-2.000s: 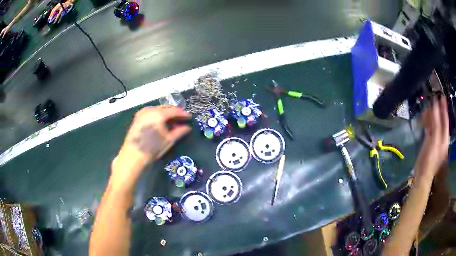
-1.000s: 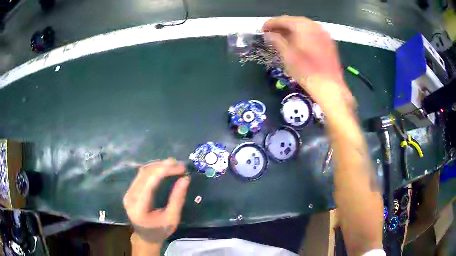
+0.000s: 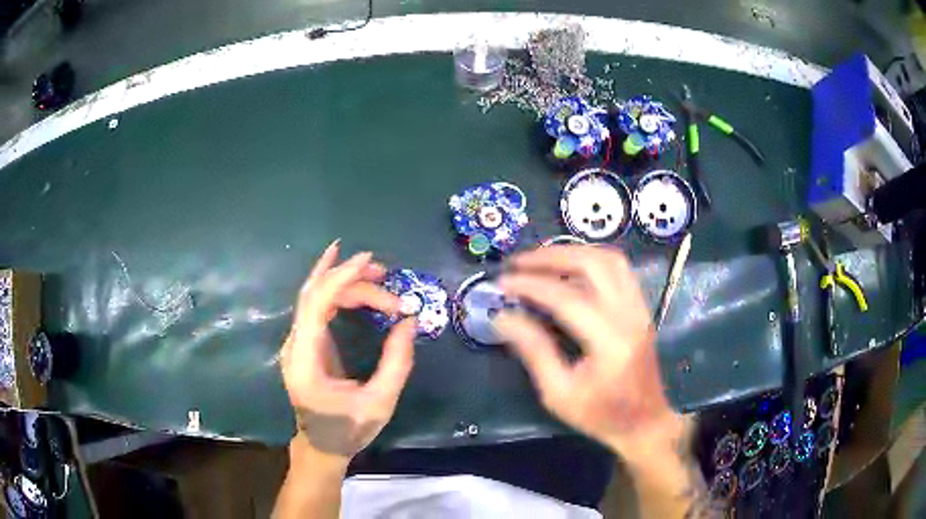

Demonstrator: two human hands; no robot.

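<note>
A blue circuit board (image 3: 421, 305) lies on the mat in front of me. My left hand (image 3: 350, 355) is at its left side, thumb and forefinger over the board; whether they grip it is unclear. A black-rimmed base cover (image 3: 475, 312) lies just right of it, partly hidden by my right hand (image 3: 589, 350), which is blurred; its fingertips are over the cover, and I cannot tell if they hold anything. Another circuit board (image 3: 489, 218) lies behind. Two more boards (image 3: 577, 126) sit further back, with two base covers (image 3: 596, 206) in front of them.
A screw pile (image 3: 556, 66) and clear cup (image 3: 479, 66) are by the white strip (image 3: 254, 59). Green-handled nippers (image 3: 695, 152), a pale thin tool (image 3: 674, 279), a hammer (image 3: 792, 294), yellow-handled pliers (image 3: 845, 289) and a blue-and-white device (image 3: 863, 142) are at right. Lit units (image 3: 756, 438) sit below right.
My right hand has come back from the screw pile to the base cover near me. My left hand has moved right and up onto the near circuit board. The view has shifted.
</note>
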